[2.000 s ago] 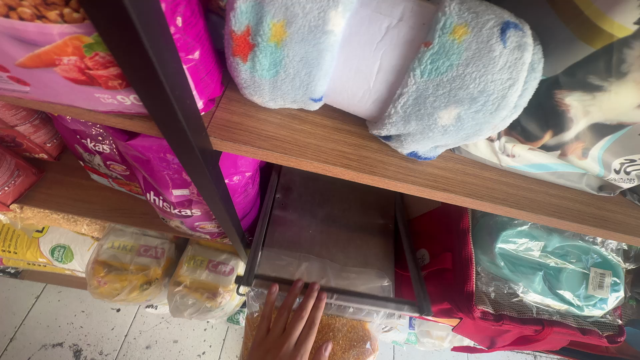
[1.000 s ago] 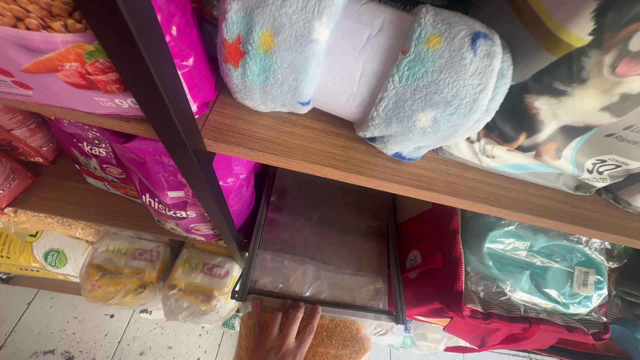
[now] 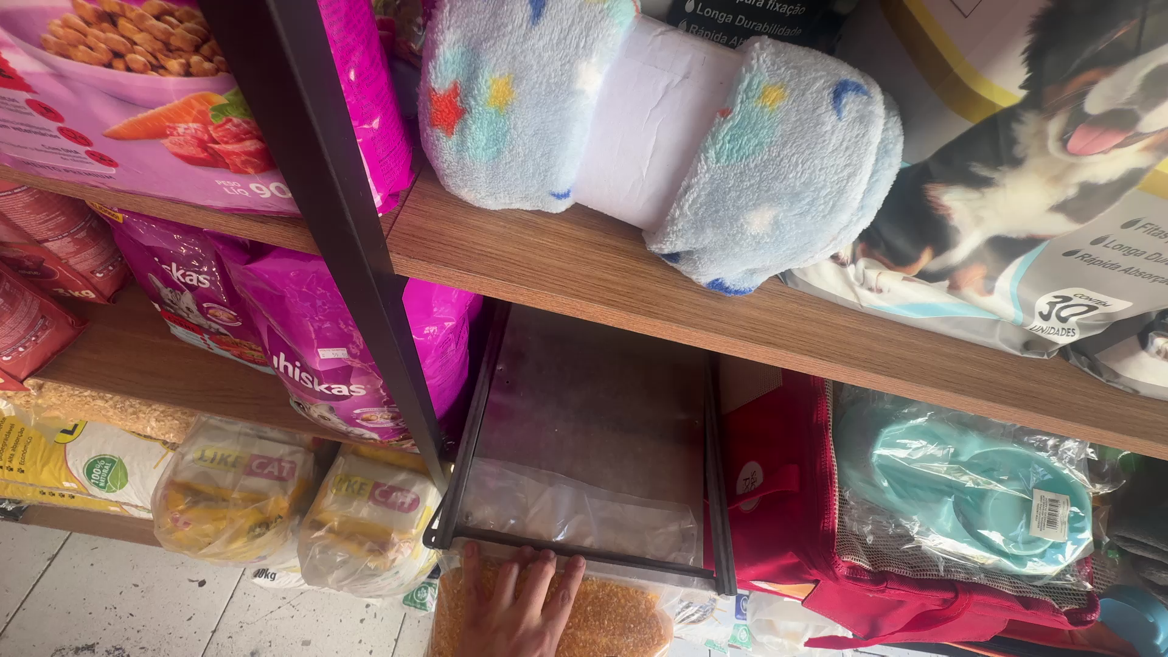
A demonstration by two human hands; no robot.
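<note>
My left hand [image 3: 516,607] reaches up from the bottom edge, palm down with fingers apart. Its fingertips lie at the front rail of a dark metal-framed tray [image 3: 584,550], over a clear bag of orange grain [image 3: 611,616]. Whether the fingers press on the bag or the rail, I cannot tell. Inside the frame a clear plastic bag [image 3: 575,511] lies flat near the front. My right hand is not in view.
A wooden shelf [image 3: 566,274] holding a rolled blue fleece blanket [image 3: 511,109] overhangs the tray. Purple cat food bags [image 3: 319,356] stand left, past a black metal post [image 3: 319,182]. At right are a red fabric pet carrier [image 3: 785,474] and wrapped turquoise bowls [image 3: 976,484].
The fingers were over the front rail two seconds ago; the hand now sits lower, with fingertips just at the rail's front side. The tray looks much the same.
</note>
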